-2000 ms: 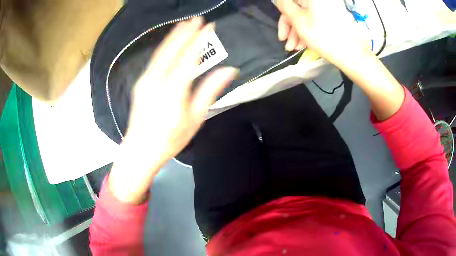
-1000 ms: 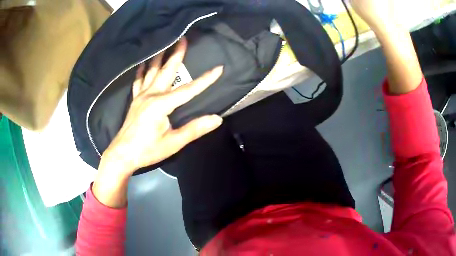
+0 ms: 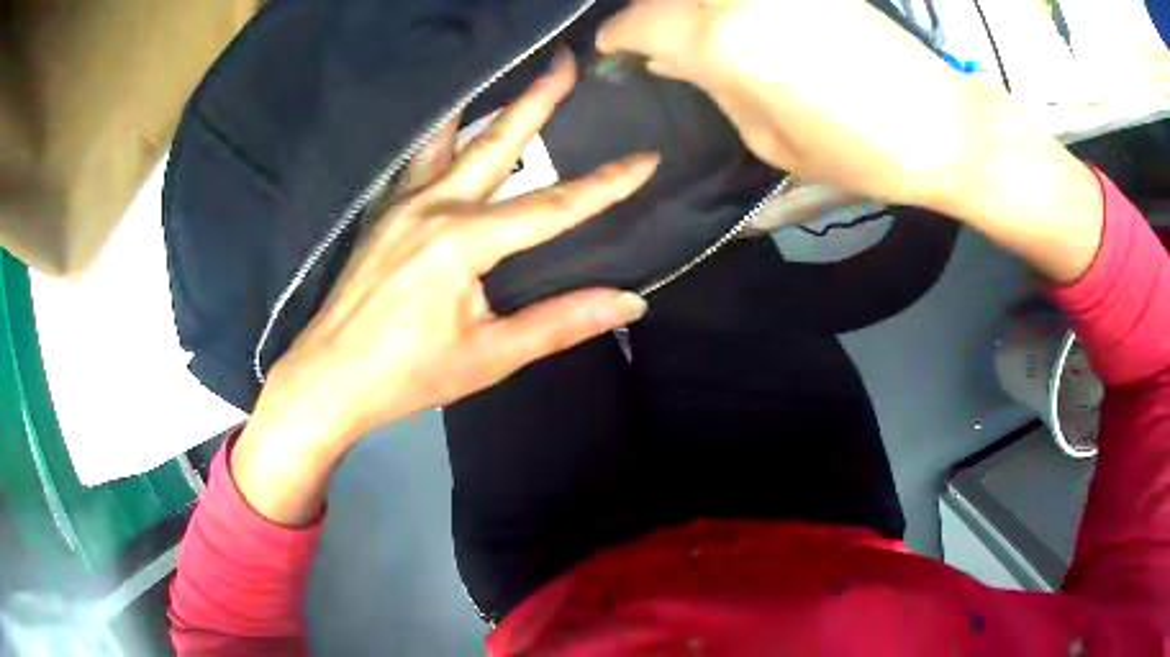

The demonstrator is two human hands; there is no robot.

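The black fabric bag [image 3: 244,167] lies at the upper left and centre, its opening towards me. A silver-toothed zipper [image 3: 423,135] edges the opening, with dark grey lining [image 3: 616,218] inside. A white label [image 3: 529,164] on the lining is partly covered by my fingers. My left hand [image 3: 449,276] lies spread inside the opening, fingers apart. My right hand [image 3: 808,103] reaches over the lining from the right, fingers bent together; a small blurred greyish spot shows at its fingertips, and I cannot tell whether it holds something. The black strap [image 3: 898,282] curves at the right.
A tan sack-like form [image 3: 90,116] is at the upper left, above a white surface [image 3: 96,347] and green plastic [image 3: 26,424]. Blue thread [image 3: 956,62] lies on the table at the upper right. A white perforated bin [image 3: 1059,385] and a grey box-like object [image 3: 1020,494] are at the lower right.
My right hand has come back from the upper right to over the bag's lining. My left hand stays spread in the opening. The bag and strap have shifted, and the strap's loop hangs lower right.
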